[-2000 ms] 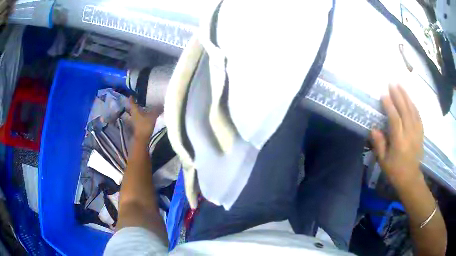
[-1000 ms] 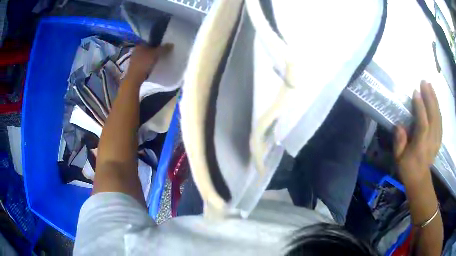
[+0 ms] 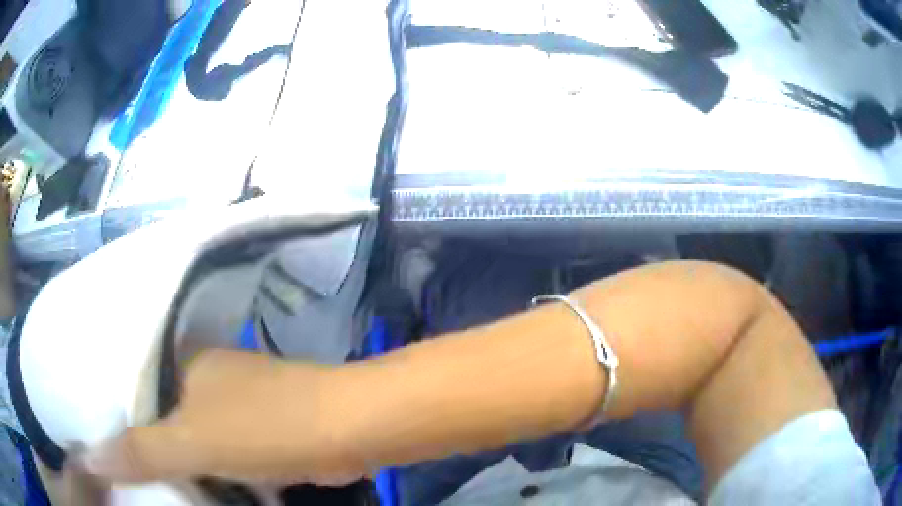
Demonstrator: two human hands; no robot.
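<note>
Long pale panels (image 3: 89, 336) with dark and cream edges hang in a curved fold over the table's front edge at the left. My right hand (image 3: 188, 420) reaches across from the right and is closed on their lower part; its fingers are blurred. At the bottom left corner a bit of skin, likely my left hand (image 3: 85, 486), shows under the panels' lower edge, cut off and mostly hidden, so its grip cannot be told. A dark strip (image 3: 392, 128) runs down the tabletop beside the panels.
The ruler (image 3: 613, 205) runs along the table's front edge. A limp dark strip (image 3: 554, 42) lies farther back. Snips (image 3: 813, 99) lie beside a round black pad (image 3: 874, 124) at the right. Blue crate parts show under the table. Another person's arm may show at the left edge.
The view has swung towards the tabletop. My right hand has left the table's right side and crossed left onto the panels. My left hand has left the blue crate's contents.
</note>
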